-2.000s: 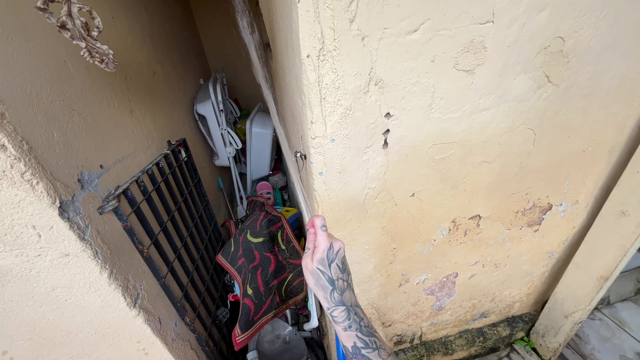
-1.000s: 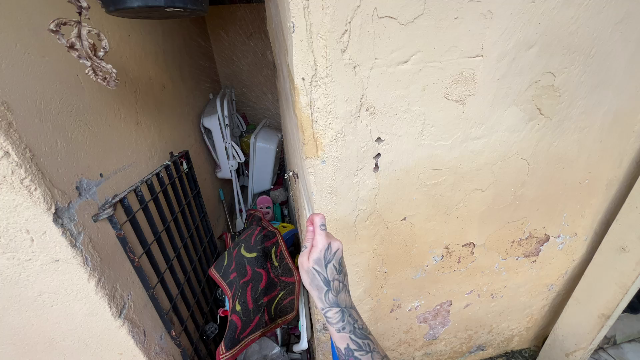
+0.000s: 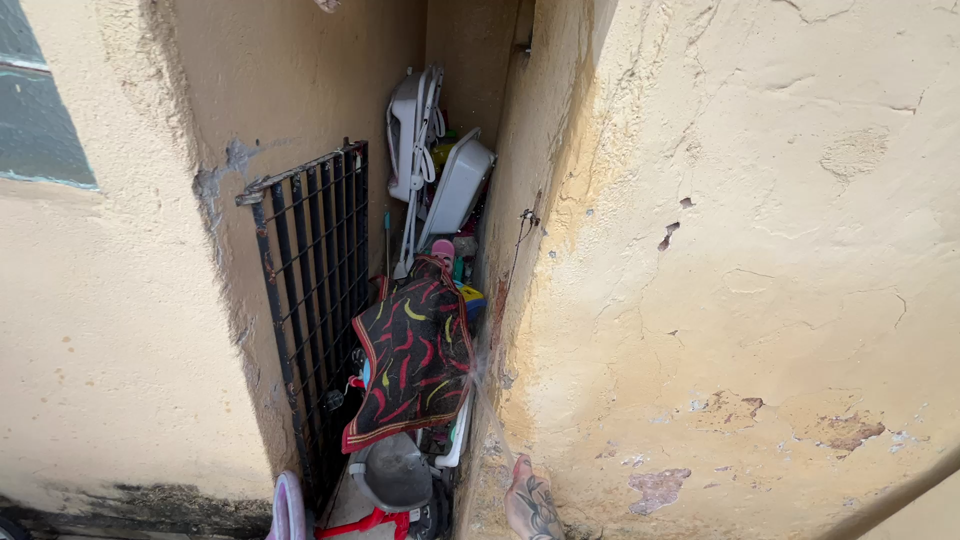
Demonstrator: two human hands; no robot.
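My right hand (image 3: 529,502), with a tattooed wrist, is at the bottom edge beside the wall corner, its thumb pointing up. Its fingers are closed around a hose end, which the hand hides; a thin water spray (image 3: 495,416) runs from it up and left to the niche. The spray meets the right edge of a dark cloth with a chili-pepper print (image 3: 420,345), draped over stored things. My left hand is not in view.
A black metal grille (image 3: 319,285) leans on the niche's left wall. Behind the cloth stand a white folding frame (image 3: 409,142) and a grey-white plastic tub (image 3: 457,187). Below lie a grey plastic seat (image 3: 394,472) and a red plastic part (image 3: 367,523). A peeling wall (image 3: 720,300) rises at right.
The view has shifted, and my right hand now sits lower in it. A water spray shows plainly between the hand and the cloth. The cloth remains draped over the stored things.
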